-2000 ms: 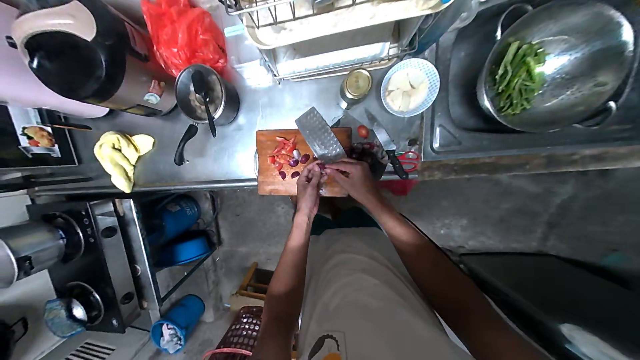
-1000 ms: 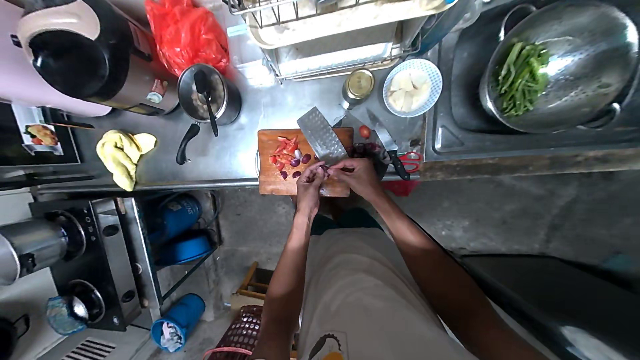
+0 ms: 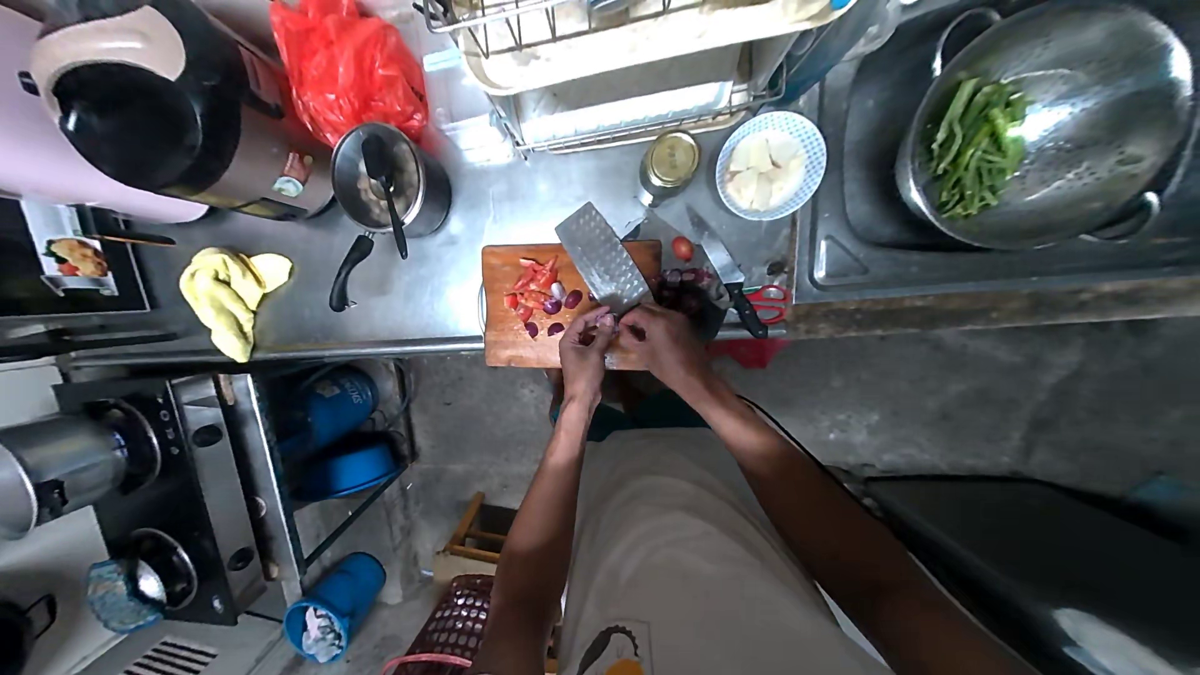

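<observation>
My left hand (image 3: 587, 356) and my right hand (image 3: 664, 345) meet over the front edge of a wooden cutting board (image 3: 502, 337). Between their fingertips is a small purple piece that looks like shallot, mostly hidden. A cleaver (image 3: 603, 255) lies across the board just beyond my fingers, its broad dimpled blade pointing away. Chopped tomato (image 3: 534, 281) and purple shallot pieces (image 3: 552, 306) lie on the board's left half. Right of the board are dark purple peelings or bulbs (image 3: 684, 289), a small tomato (image 3: 682, 248), a black-handled knife (image 3: 748, 311) and red-handled scissors (image 3: 771, 302).
Behind the board stand a jar (image 3: 671, 161) and a bowl of pale slices (image 3: 771, 122) below a dish rack (image 3: 637, 141). A colander of cut greens (image 3: 1087, 187) sits over the sink at right. Left are a saucepan (image 3: 433, 192), a yellow cloth (image 3: 220, 295) and a gas stove (image 3: 159, 506).
</observation>
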